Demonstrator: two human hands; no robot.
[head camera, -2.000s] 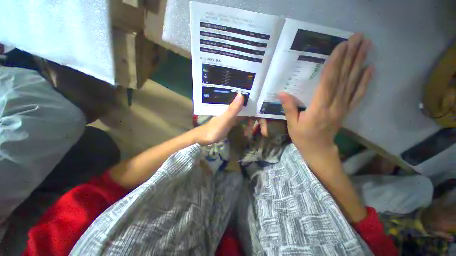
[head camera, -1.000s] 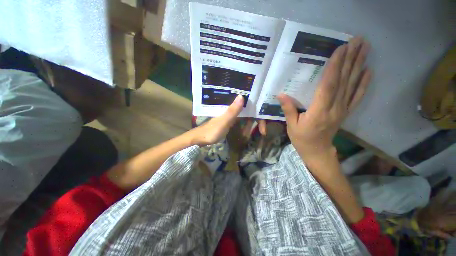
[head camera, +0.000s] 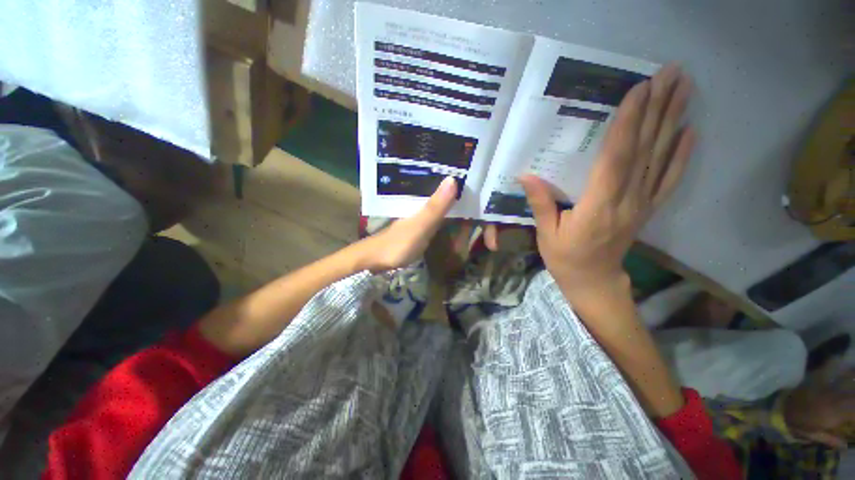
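A white instruction manual (head camera: 436, 112) lies open at the bench edge, its lower edge over my lap. Its left page has dark bars and two dark screenshot figures; its right page has a dark figure at the top and small text. My left hand (head camera: 412, 230) grips the lower edge of the left page, thumb on top and fingers underneath. My right hand (head camera: 609, 178) lies flat over the right page's outer edge, fingers together and thumb on the page's lower part; it covers part of the print.
The bench (head camera: 731, 122) carries a yellow-brown round tray (head camera: 825, 169) and a flat black bar-shaped object (head camera: 802, 274) at right. Another white-covered bench (head camera: 103, 66) is at upper left. A person's leg (head camera: 66, 225) is at left; another person (head camera: 741, 361) is at lower right.
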